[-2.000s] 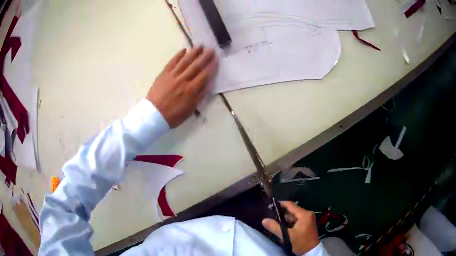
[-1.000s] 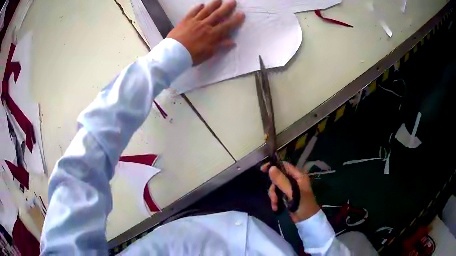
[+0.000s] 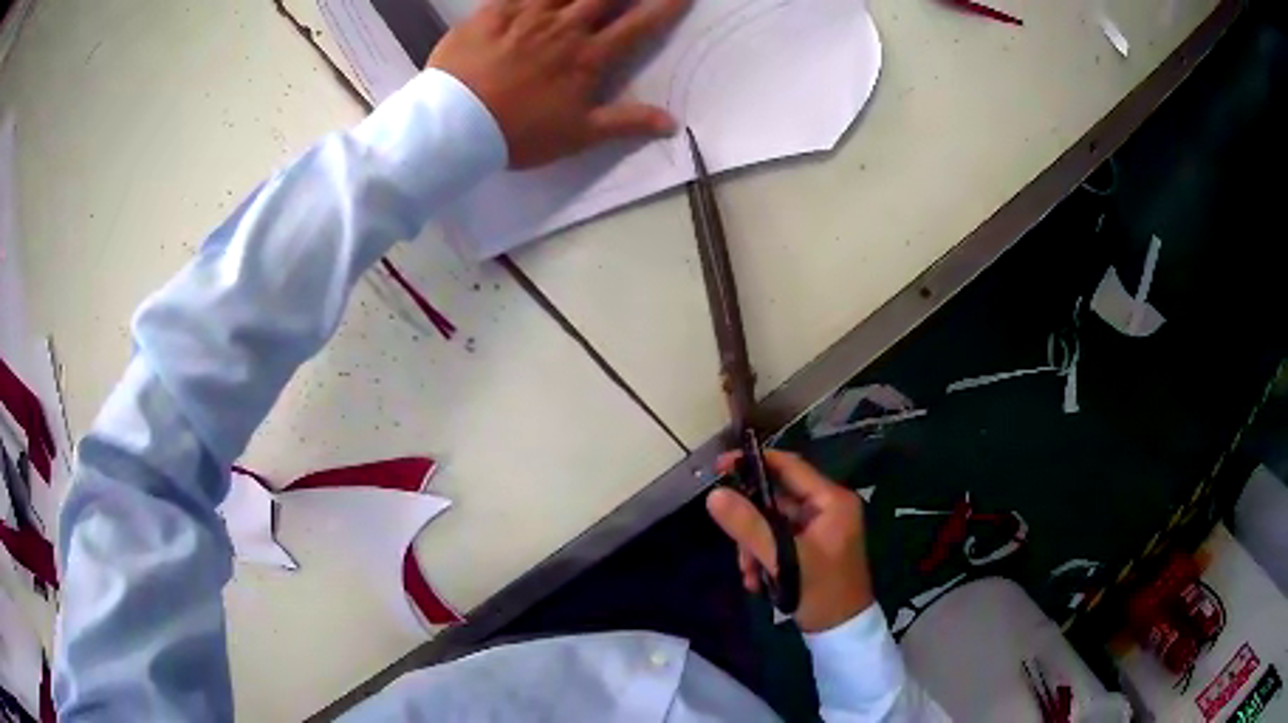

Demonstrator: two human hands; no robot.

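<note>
A white paper pattern (image 3: 770, 85) with thin drawn curves lies at the top of the table. My left hand (image 3: 554, 78) rests flat on it, fingers spread, beside a dark bar weight (image 3: 411, 26) partly hidden by the hand. My right hand (image 3: 808, 544) holds the tailor's shears (image 3: 720, 283) by the black handles near the table edge. The blades look nearly closed and point away from me. Their tips lie over the paper's lower edge; whether they are cutting it cannot be told.
A cut white piece with maroon edges (image 3: 353, 523) lies at lower left. A thin maroon strip (image 3: 420, 300) lies near a panel seam. Maroon and white scraps line the left rim. The metal table edge (image 3: 925, 294) runs diagonally; scraps litter the dark green floor (image 3: 989, 332).
Since one second ago, the shears have gone from open blades to nearly closed, with tips further over the paper. Since two seconds ago, my left hand has moved further onto the pattern.
</note>
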